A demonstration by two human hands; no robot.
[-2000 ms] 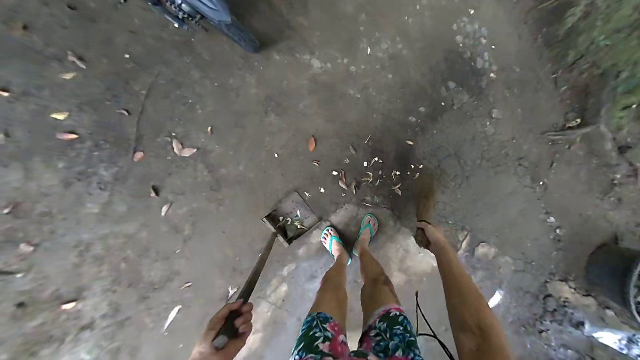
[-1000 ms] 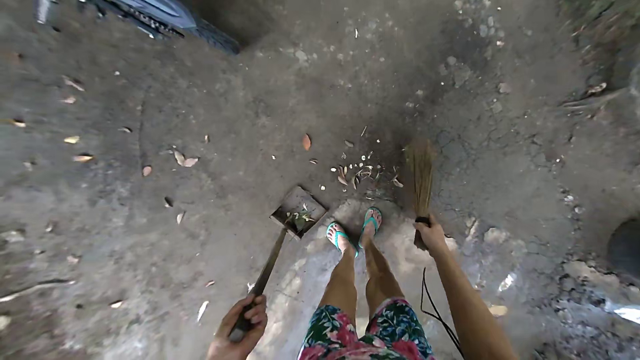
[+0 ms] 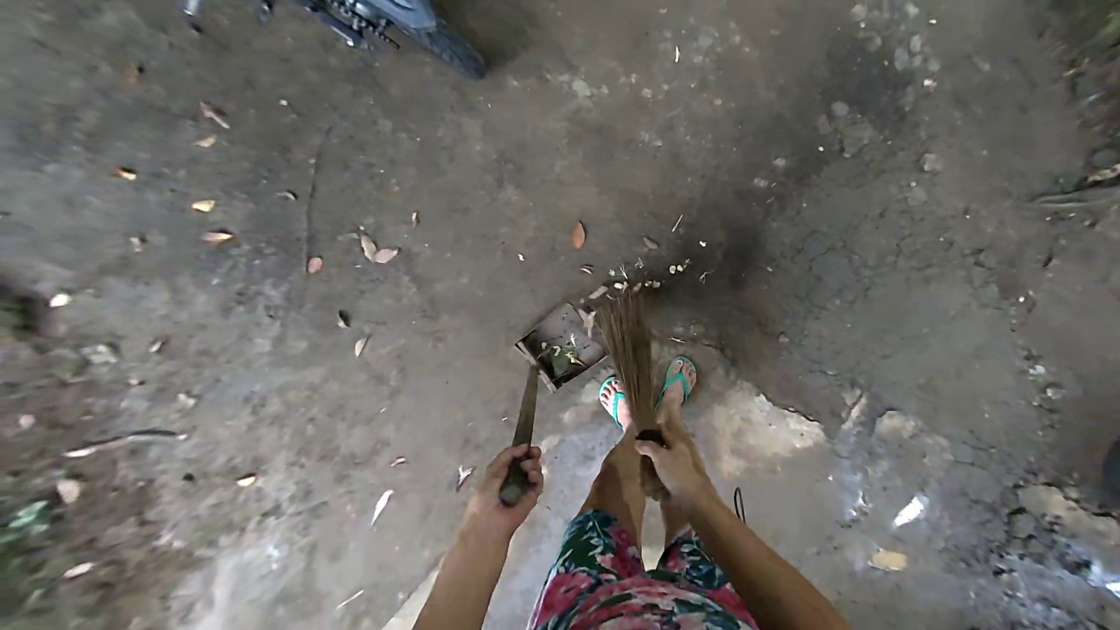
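Observation:
My left hand (image 3: 516, 486) is closed around the long handle of a dustpan (image 3: 560, 337), whose square pan rests on the ground left of my feet. Dry leaves and bits of debris (image 3: 564, 354) lie in the pan. In my right hand (image 3: 669, 459) is a stick broom (image 3: 628, 350), gripped near its bound end. Its bristles reach past my feet to the pan's right edge, beside small pale leaf litter (image 3: 652, 284) on the ground. The bristles hide part of that litter.
My feet in green flip-flops (image 3: 678, 381) stand just right of the pan. Part of a motorcycle, with its wheel (image 3: 451, 48), shows at the top. Scattered leaves (image 3: 376, 251) lie on the ground to the left. Rough, broken ground (image 3: 1059, 516) is at the lower right.
My right hand has swung the broom leftward, from the right of my feet to the pan's edge. The dustpan stays at the left of my feet, still held by my left hand.

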